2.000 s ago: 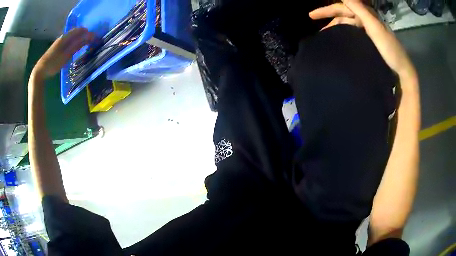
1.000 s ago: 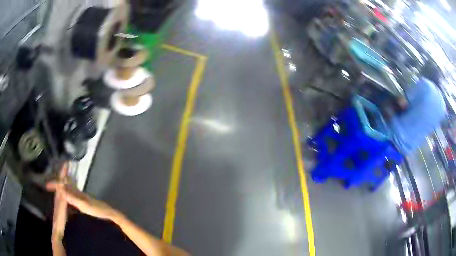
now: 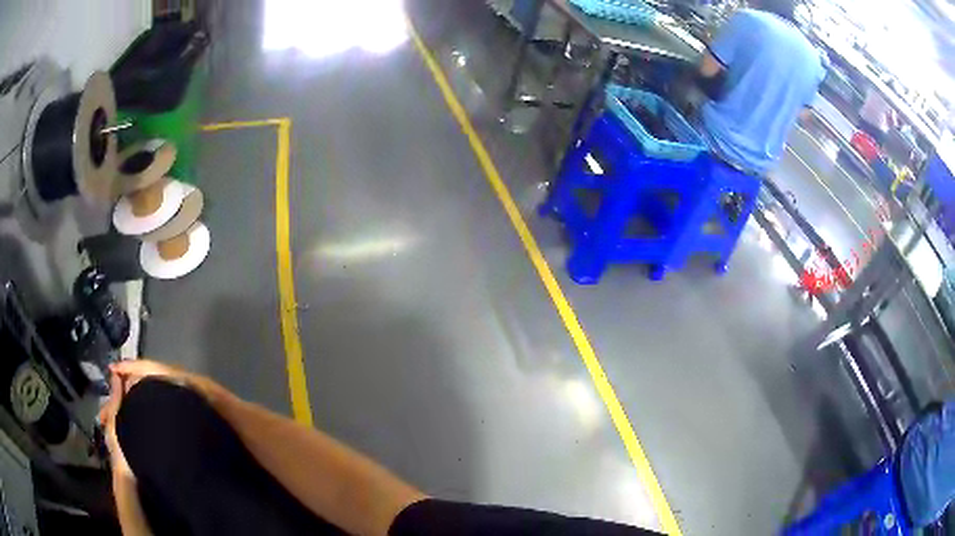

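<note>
My two bare hands meet around the front of my raised, black-clad knee (image 3: 199,461) at the lower left. My right hand (image 3: 162,374) lies over the top of the knee. My left hand (image 3: 112,414) is on its left side, seen narrow and edge-on. Their fingertips touch or overlap, and finger spacing is unclear. I see no work item in either hand. Beyond them are dark cylinder-like shapes (image 3: 100,314) by a white ledge. Farther up is a black-wound wire spool (image 3: 58,147) with a tan flange.
Empty spools (image 3: 176,249) with white and tan flanges stand on the grey floor. A green bin (image 3: 189,131) with a black liner is behind them. Yellow lines (image 3: 545,277) mark the aisle. Across it, a person in blue (image 3: 764,84) sits by blue stools (image 3: 628,199) holding a light-blue basket.
The view has swung from my lap and the blue wire tray to the aisle. My left hand has left the tray and now meets my right hand at the knee.
</note>
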